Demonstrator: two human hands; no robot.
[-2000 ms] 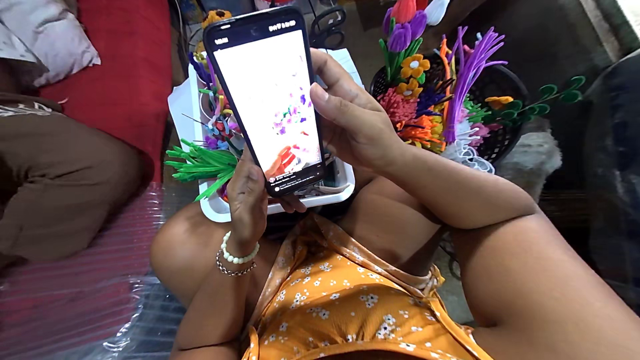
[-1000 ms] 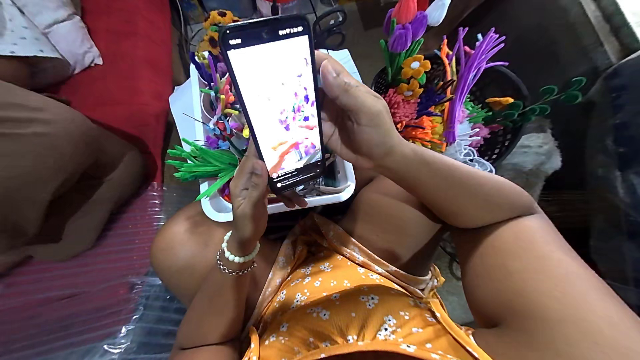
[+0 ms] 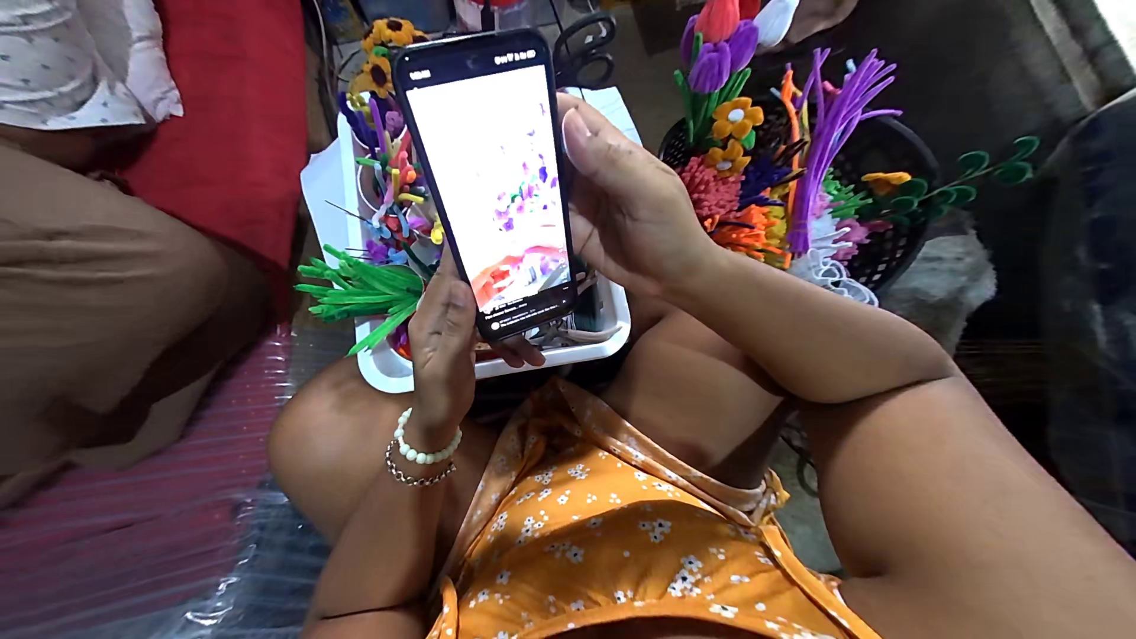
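Observation:
A black smartphone (image 3: 493, 186) with a lit, mostly white screen is held upright between both hands. My left hand (image 3: 444, 346), with bracelets at its wrist, grips its lower left corner and underside. Along the right edge lies my right hand (image 3: 626, 200), its thumb beside the screen; its other fingers are hidden behind the phone. Beneath them a white plastic tray (image 3: 568, 353) holds pipe-cleaner pieces in many colours, among them a green bundle (image 3: 364, 293) hanging over the left rim. The phone covers much of the tray.
At the right stands a black basket (image 3: 901, 151) with pipe-cleaner flowers and purple stems (image 3: 830, 133). Black-handled scissors (image 3: 586, 53) lie beyond the phone. Another person's leg (image 3: 106, 302) in brown cloth is at the left, near a red cushion (image 3: 235, 115).
The phone first shifted a little to the right, uncovering sunflower-like pieces behind it, and both hands moved with it. The brown-clothed leg at the left has changed position.

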